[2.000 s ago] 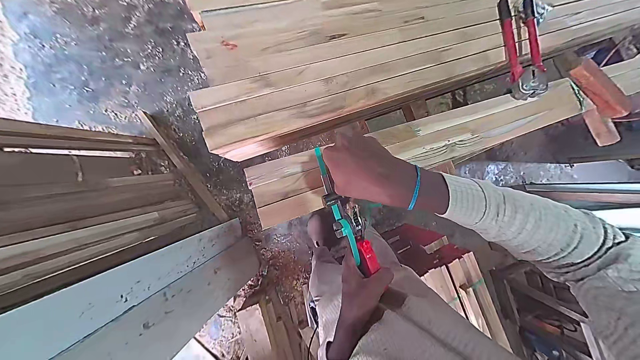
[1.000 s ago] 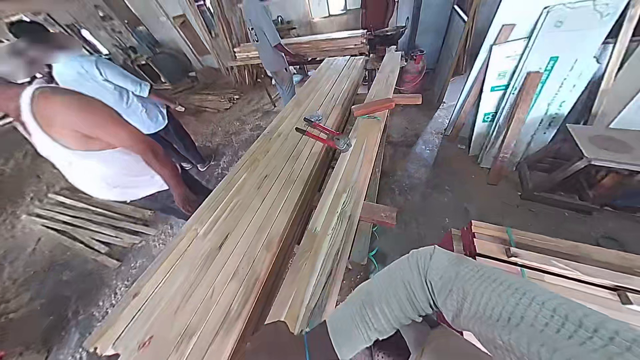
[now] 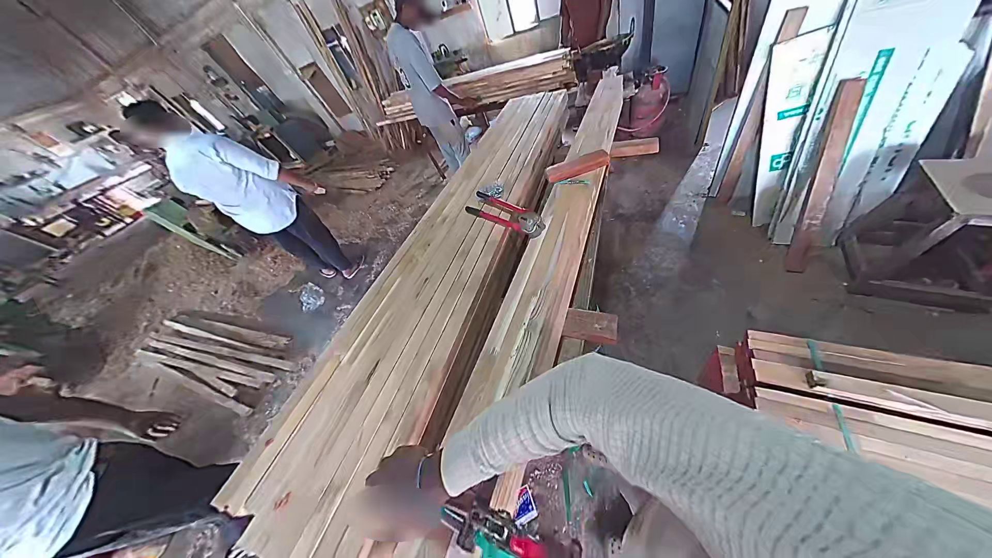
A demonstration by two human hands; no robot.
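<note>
My right hand (image 3: 399,496) is at the bottom of the view, blurred, over the near end of the planks. It touches or lies right beside a metal strapping tool (image 3: 488,531) with red and green parts; its grip is unclear. My left hand cannot be made out. Long wooden planks (image 3: 403,310) lie side by side in a wide stack. A narrower row of planks (image 3: 566,232) runs along its right side. Red-handled cutters (image 3: 508,215) lie across the gap between them. A reddish wood block (image 3: 577,166) rests on the narrower row.
One person (image 3: 232,182) stands at left, another (image 3: 422,77) beyond the stack, and a third person's arm (image 3: 93,411) shows at lower left. Loose wood strips (image 3: 221,356) lie on the floor. Strapped timber (image 3: 868,387) is at right; panels (image 3: 891,124) lean behind.
The view has swung up from the plank ends to the workshop. The person in light blue has moved farther off. The cutters lie still on the planks.
</note>
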